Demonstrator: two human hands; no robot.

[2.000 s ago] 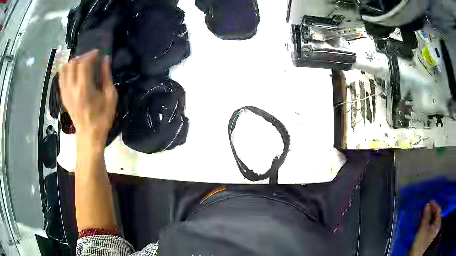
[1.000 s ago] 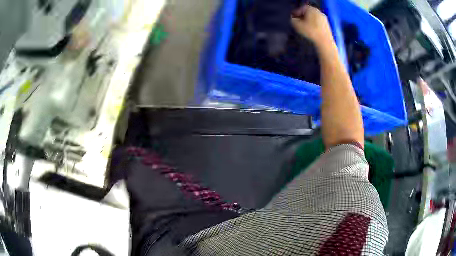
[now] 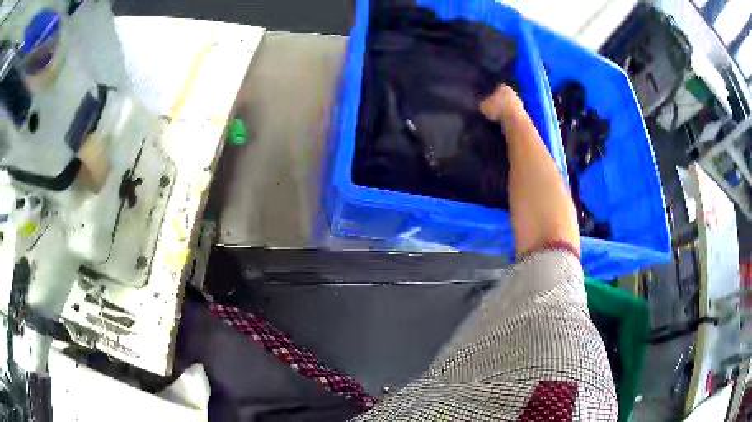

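Observation:
A blue plastic crate [image 3: 429, 216] stands in front of me, holding a heap of black fabric pieces [image 3: 433, 99]. My right hand [image 3: 503, 105] reaches in over the crate's right part, at the black fabric. Its fingers are curled and partly hidden, and I cannot tell whether they hold a piece. My left hand is not in the picture.
A second blue crate [image 3: 622, 165] with some black pieces stands to the right. The sewing machine [image 3: 107, 181] and its stained white base are at the left. A white tabletop [image 3: 107, 396] shows at the lower left. A green object [image 3: 631, 321] is at the lower right.
The view has turned from the table to the crates. My left hand and the ring-shaped band have gone out of view. My right hand has moved lower in the picture within the crate.

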